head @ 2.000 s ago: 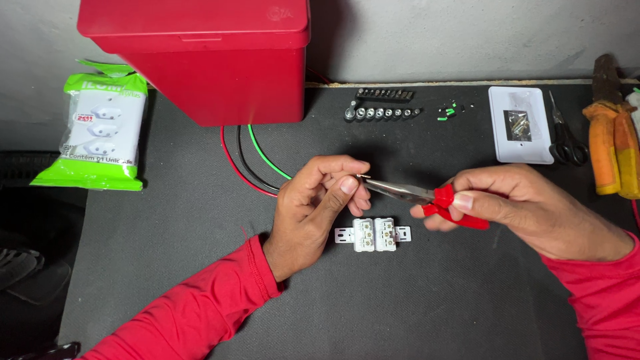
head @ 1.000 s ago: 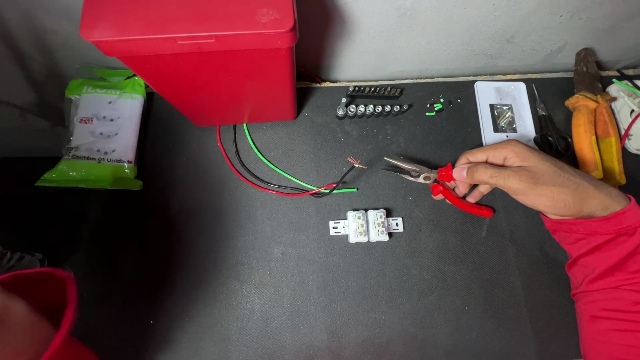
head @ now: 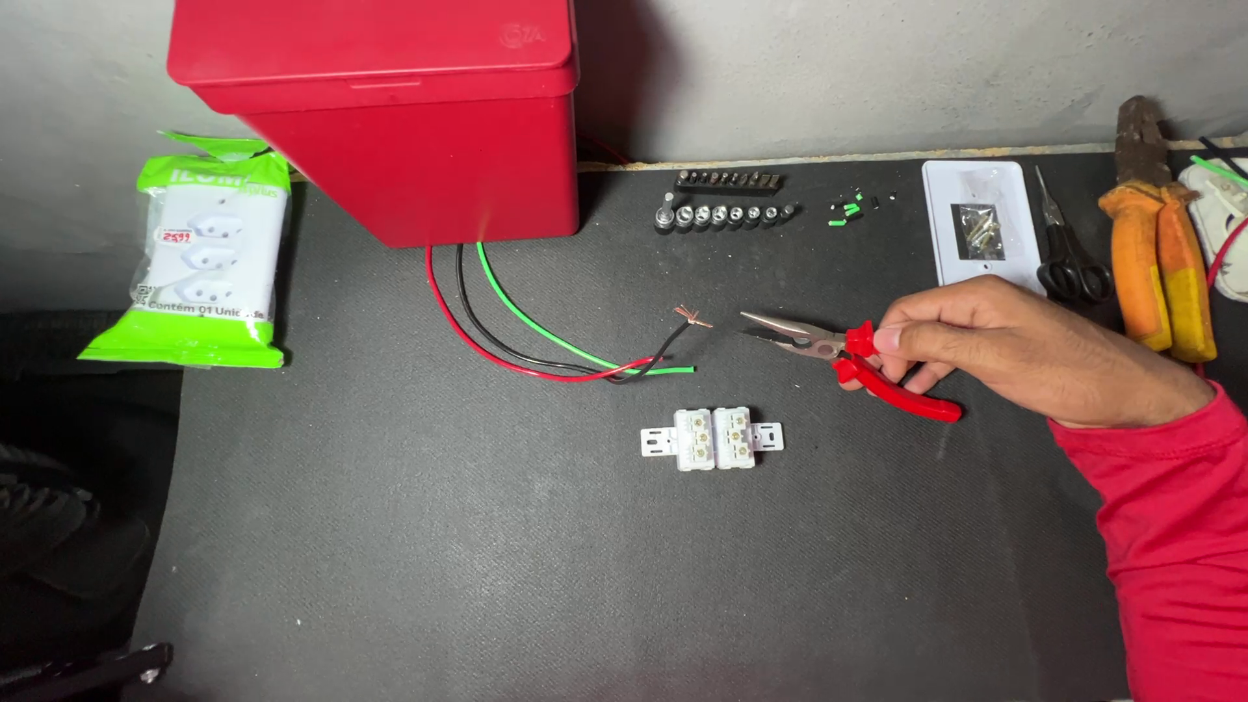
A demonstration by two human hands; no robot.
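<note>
My right hand (head: 985, 341) holds red-handled long-nose pliers (head: 824, 343) by one handle, their jaws apart and pointing left. Left of the jaw tips lies the black wire (head: 666, 349), its bare copper strands (head: 694, 317) frayed and splayed. A red wire (head: 526, 370) and a green wire (head: 541, 331) run with it from the red box; the black one crosses them near their ends. Below them lies a white socket module on a mounting strap (head: 715, 439), brass-coloured screw terminals facing up. My left hand is out of view.
A red lidded box (head: 458, 166) stands at the back, with a packaged socket (head: 214, 249) to its left. Behind are sockets and bits (head: 726, 216) and green wire scraps (head: 851, 210). At right lie a white cover plate (head: 985, 268), scissors (head: 1072, 263) and orange-handled pliers (head: 1170, 263).
My left hand has let go of the wire and left the view. The pliers, at the wire end in the oldest frame, are now apart from it with their jaws spread.
</note>
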